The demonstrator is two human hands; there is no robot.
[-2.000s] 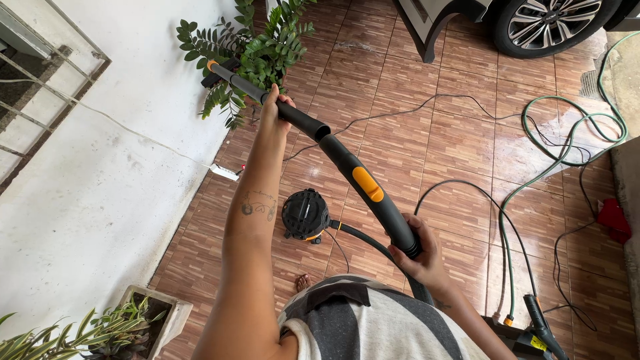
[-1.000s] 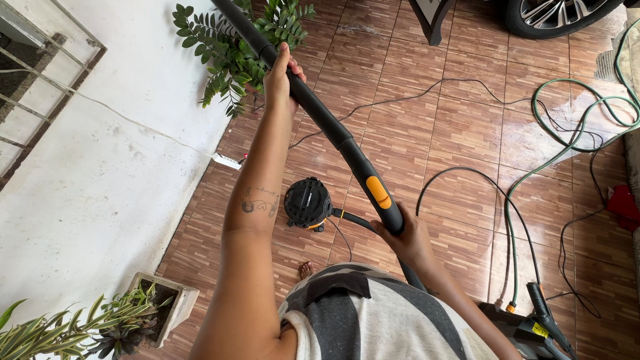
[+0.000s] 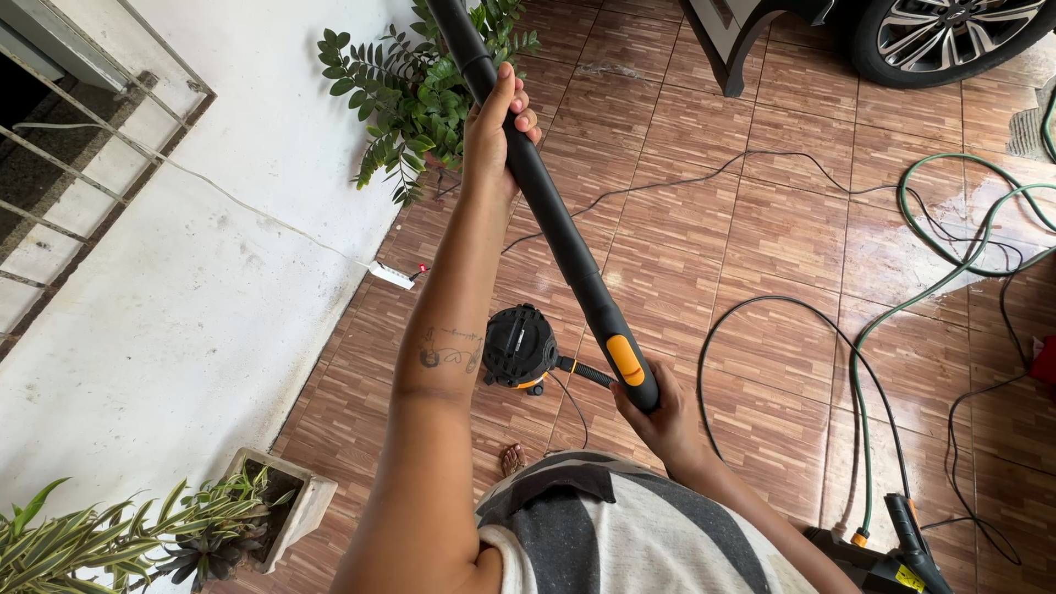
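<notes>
A long black vacuum cleaner tube [image 3: 551, 198] slants from the top of the view down toward the lower middle. My left hand [image 3: 499, 128] is closed around its upper part. Around the lower handle, just below the orange slider [image 3: 625, 360], my right hand [image 3: 664, 412] keeps its grip. The tube joins the handle with no gap showing. A black canister vacuum cleaner [image 3: 520, 346] stands on the floor between my arms, its ribbed hose [image 3: 591, 374] leading toward my right hand. The tube's far end lies outside the view.
Potted plants [image 3: 429, 99] stand by the white wall [image 3: 223, 239], near a power strip [image 3: 392, 275]. A planter [image 3: 305, 511] is lower left. A green hose [image 3: 879, 318] and dark cables cross the tiled floor [image 3: 685, 223]. A pressure washer [image 3: 858, 561] sits lower right, a car wheel [image 3: 949, 37] upper right.
Two seconds ago the upper tube and the handle section were apart at a gap; now they are joined. My right hand and the handle have shifted slightly.
</notes>
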